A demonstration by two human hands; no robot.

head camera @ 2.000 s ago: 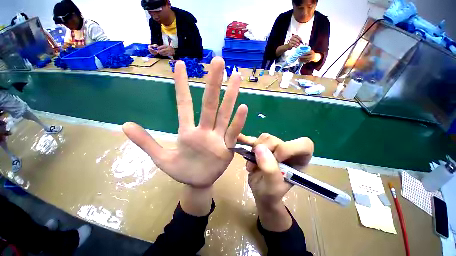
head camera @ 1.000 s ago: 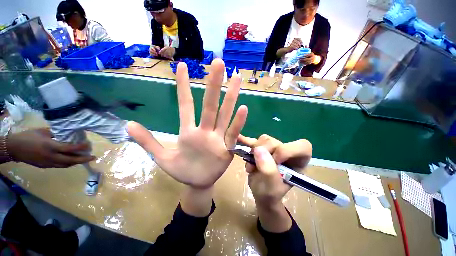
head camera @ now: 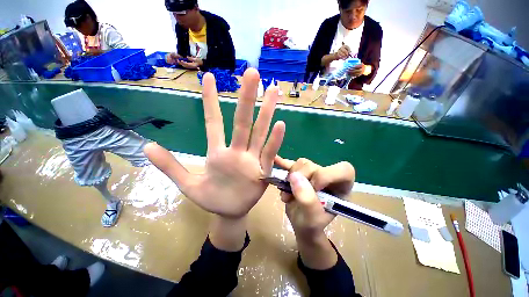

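Note:
My left hand [head camera: 232,174] is held up over the bench, palm towards me, fingers spread, with nothing in it. My right hand [head camera: 316,194] is shut on a white craft knife [head camera: 362,213] with a dark strip. The knife's dark tip points left and lies at the little-finger edge of my left palm. A figure leg part [head camera: 93,148] stands on the bench at the left, with grey-striped shorts, a dark sash, a pale block on top and a sandal. Its right side meets my left thumb in view; whether they touch I cannot tell.
A brown film-covered bench [head camera: 168,232] curves before me, beside a green conveyor belt [head camera: 325,151]. At right lie a paper card [head camera: 429,232], a red brush [head camera: 462,255], a phone [head camera: 510,252] and a bottle [head camera: 509,204]. Three people sit across the belt.
Another person's hand has let go of the leg part and left the view; the part now stands on the bench. My right hand and knife have shifted very slightly; my left hand has barely moved.

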